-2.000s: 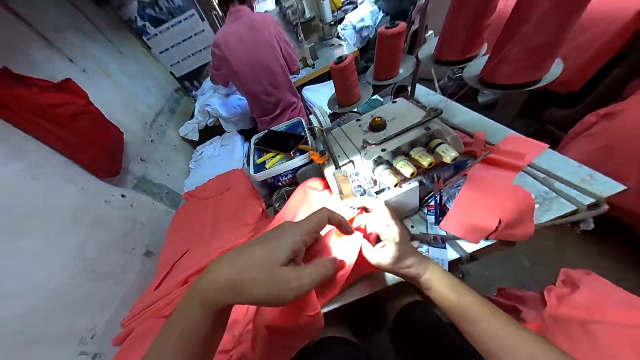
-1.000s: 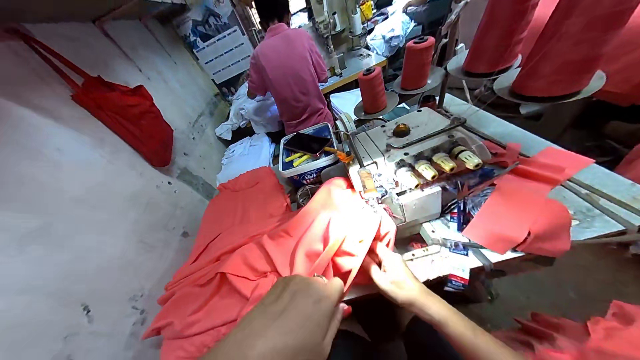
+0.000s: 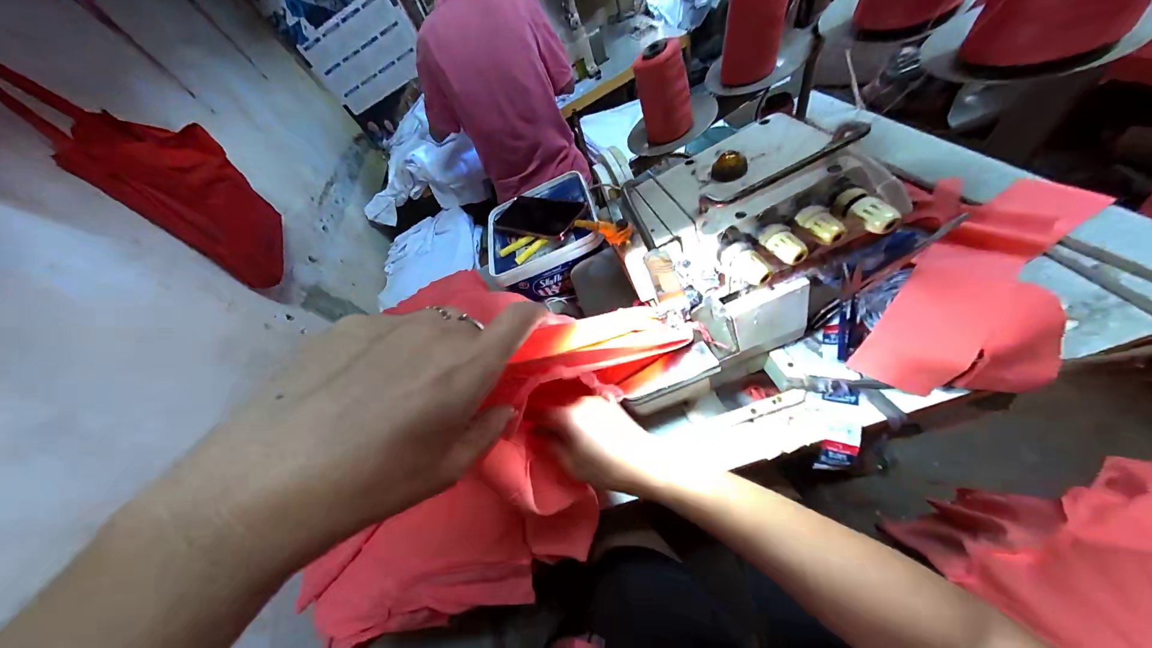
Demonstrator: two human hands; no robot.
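Observation:
Coral-red fabric [image 3: 450,540] runs from under the needle area of an overlock sewing machine [image 3: 765,198] and hangs down over the table's front edge. My left hand [image 3: 396,387], with a ring on one finger, is at the fabric's left side; its fingertips are partly hidden, and whether they pinch the cloth does not show. My right hand [image 3: 594,441] is closed on a fold of the fabric just in front of the machine, its fingers partly covered by cloth. The machine's lamp brightly lights the fabric by the presser foot.
Behind the machine stand red thread cones [image 3: 664,94]. A plastic tub [image 3: 540,234] holds a phone and yellow tools. Coral fabric pieces [image 3: 981,297] lie on the table at the right. A red bag [image 3: 180,198] hangs on the left wall. Another person [image 3: 490,90] is beyond the tub.
The fabric's edge now lies drawn out flat up to the machine's foot, where it was bunched before. My left hand has moved up from low on the cloth. The view is closer to the machine.

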